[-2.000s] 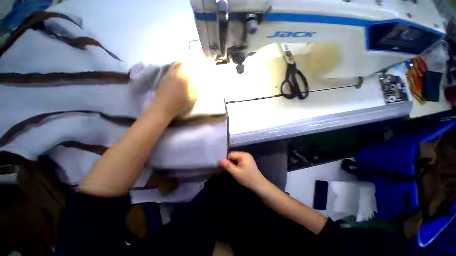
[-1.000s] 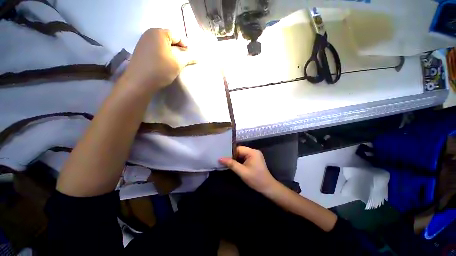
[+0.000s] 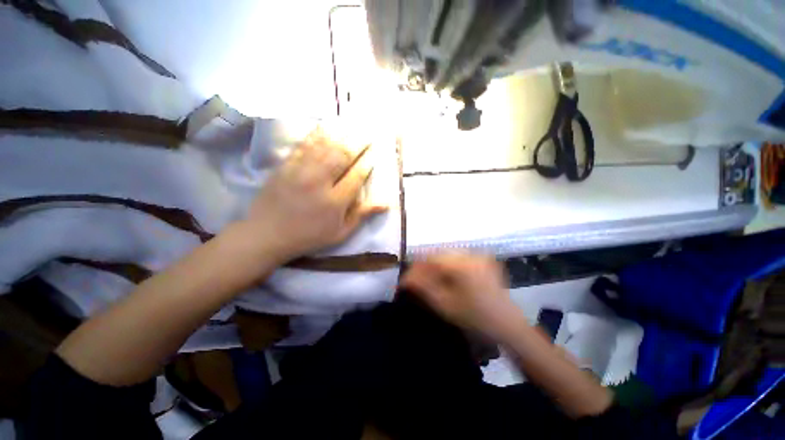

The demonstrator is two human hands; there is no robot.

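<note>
The garment (image 3: 77, 176), white wrong side up with brown seam strips, lies over the left of the machine bed, its straight brown edge running down toward the lap. My left hand (image 3: 314, 193) lies on the cloth with fingers spread, below and left of the needle area; its fingertips are washed out by the lamp. My right hand (image 3: 456, 284) is blurred at the lower end of the brown edge, by the table's front; its grip cannot be made out. The presser foot area (image 3: 417, 82) of the sewing machine (image 3: 689, 64) is partly lost in glare.
Black-handled scissors (image 3: 565, 137) lie on the bed right of the needle. The table's marked front edge (image 3: 585, 232) runs to the right. A phone (image 3: 549, 322), white pieces (image 3: 594, 339) and a blue bin (image 3: 676, 296) with brown cloth are at lower right.
My left hand has moved down and opened from a closed pinch to lie flatter on the cloth. My right hand has shifted slightly right and blurred. The view has shifted.
</note>
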